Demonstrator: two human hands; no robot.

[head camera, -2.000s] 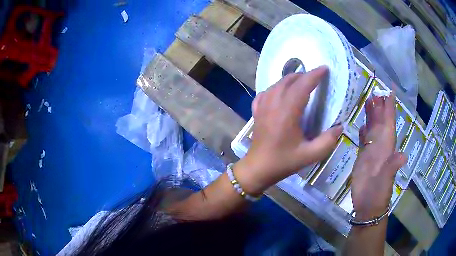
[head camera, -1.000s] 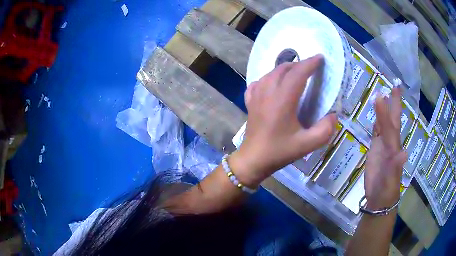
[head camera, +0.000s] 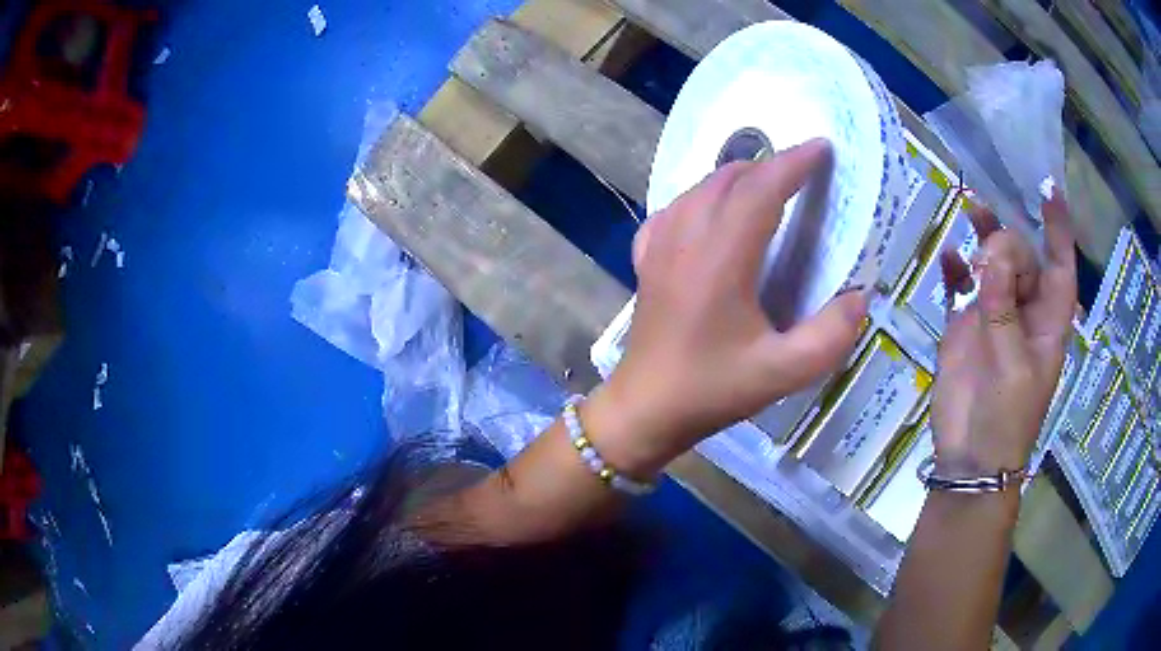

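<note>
A large white tape roll (head camera: 713, 108) with a small core hole stands tilted over a cell tray (head camera: 815, 490). My left hand (head camera: 713, 299) holds the roll by its face and lower rim, fingers spread. Silver pouch cells (head camera: 866, 413) with yellow edges and blue-marked white strips lie in the tray pockets. My right hand (head camera: 1006, 337) is over the right part of the tray, fingers partly curled. A small white tape piece (head camera: 1047, 188) is on its raised fingertip. Another white bit shows near the curled fingers. The hand hides the cells beneath it.
The tray rests on a wooden pallet (head camera: 490, 248). A second tray of cells (head camera: 1120, 407) lies at the right. Crumpled plastic film (head camera: 414, 324) lies beside the pallet, with more film (head camera: 1019, 121) at upper right. A red plastic object (head camera: 77, 95) is at the upper left. Dark hair covers the lower left.
My right hand has moved slightly right and its fingers have gone from extended to partly curled, one raised. My left hand still holds the roll, which has shifted only slightly.
</note>
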